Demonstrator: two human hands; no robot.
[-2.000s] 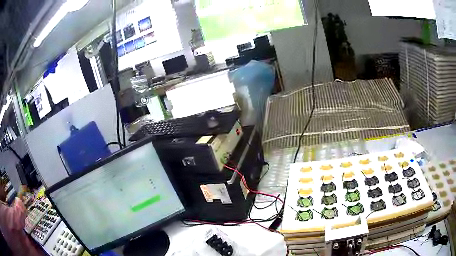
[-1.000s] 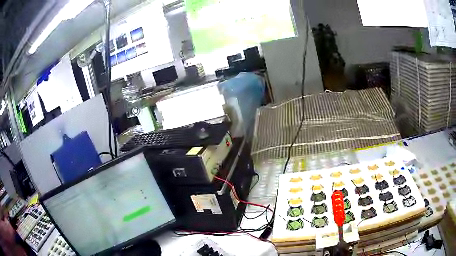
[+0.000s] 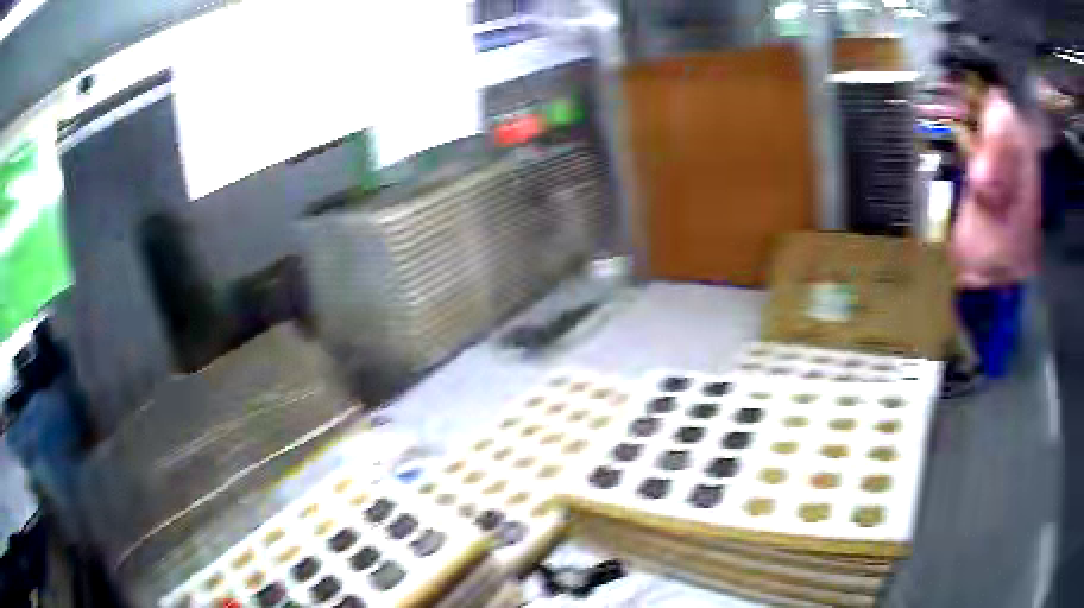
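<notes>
Neither of my hands is in the picture. A white foam tray (image 3: 416,564) at the lower left holds rows of dark modules (image 3: 363,556), with tan empty pockets toward its far left side. A small red spot, perhaps the clamp handle (image 3: 229,603), shows at the bottom edge. On the right, another white tray (image 3: 779,457) lies on a layered stack, with dark modules (image 3: 681,435) in its left rows and tan pockets on its right. A loose dark part with cable (image 3: 580,577) lies on the white surface between the stacks. The picture is blurred.
A third tray (image 3: 541,430) with mostly tan pockets lies between the two. A film-wrapped stack (image 3: 226,434) is at the left, and a tall strapped stack (image 3: 440,261) stands behind. A cardboard box (image 3: 862,297) and a brown panel (image 3: 719,166) are behind right. A person in pink (image 3: 999,196) stands far right.
The view has swung to the right. The monitor and test instrument have left the picture, and the right tray stack, cardboard box and person have come into it. The wrapped stack now shows at the left.
</notes>
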